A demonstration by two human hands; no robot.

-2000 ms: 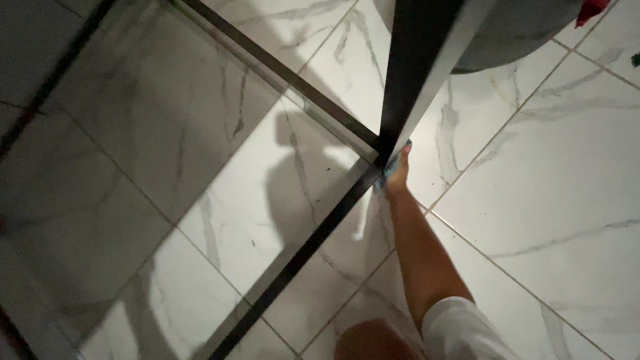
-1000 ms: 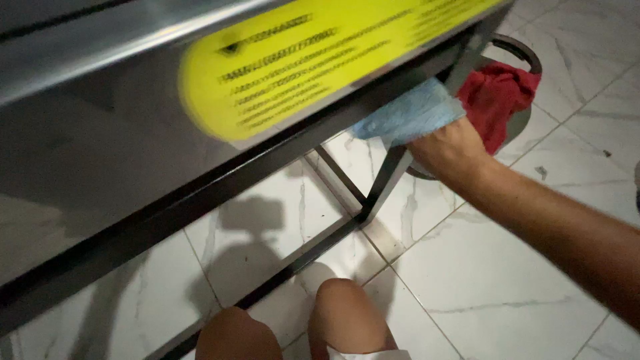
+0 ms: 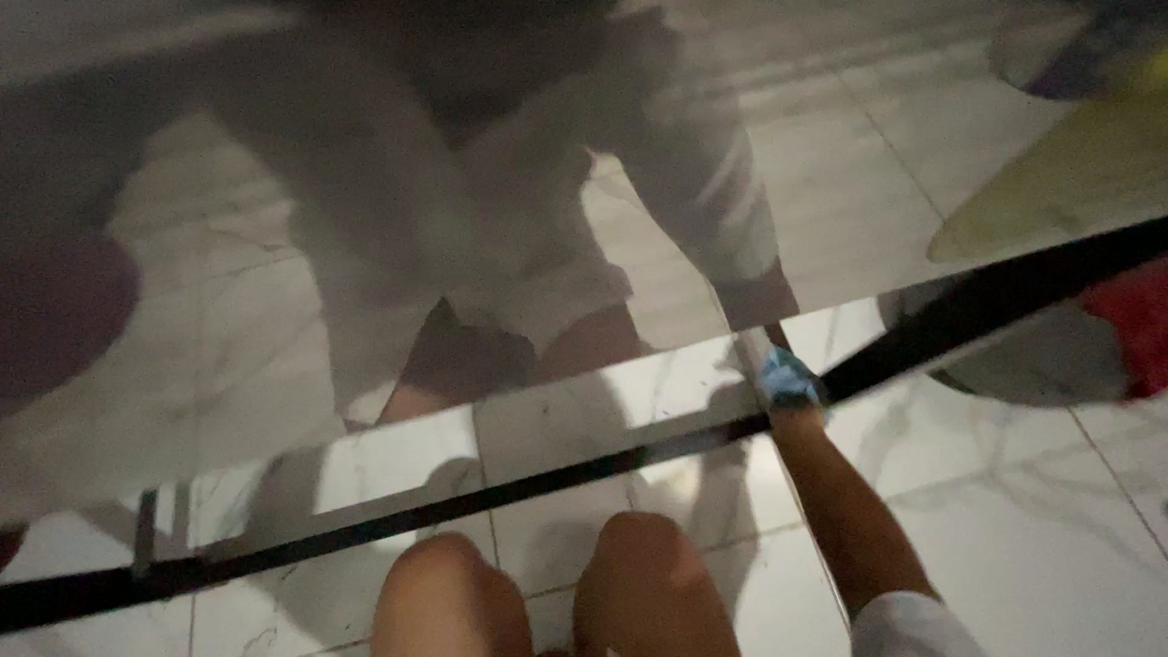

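Observation:
My right hand (image 3: 796, 406) holds a light blue cloth (image 3: 787, 372) against the lower corner of a black metal frame (image 3: 584, 470), where the upright bar meets the bottom rail. The cloth covers most of the fingers. Above the rail, a glossy panel (image 3: 511, 228) fills much of the view and mirrors the floor and my legs. My left hand cannot be seen.
At the right, a red cloth (image 3: 1136, 319) lies on a grey rounded seat or lid (image 3: 1040, 360). My knees are close to the bottom rail, above a white marbled tile floor (image 3: 1004, 547).
My right hand with the blue cloth has gone from high on the frame, below the yellow label, down to its lower corner. The view has shifted a lot.

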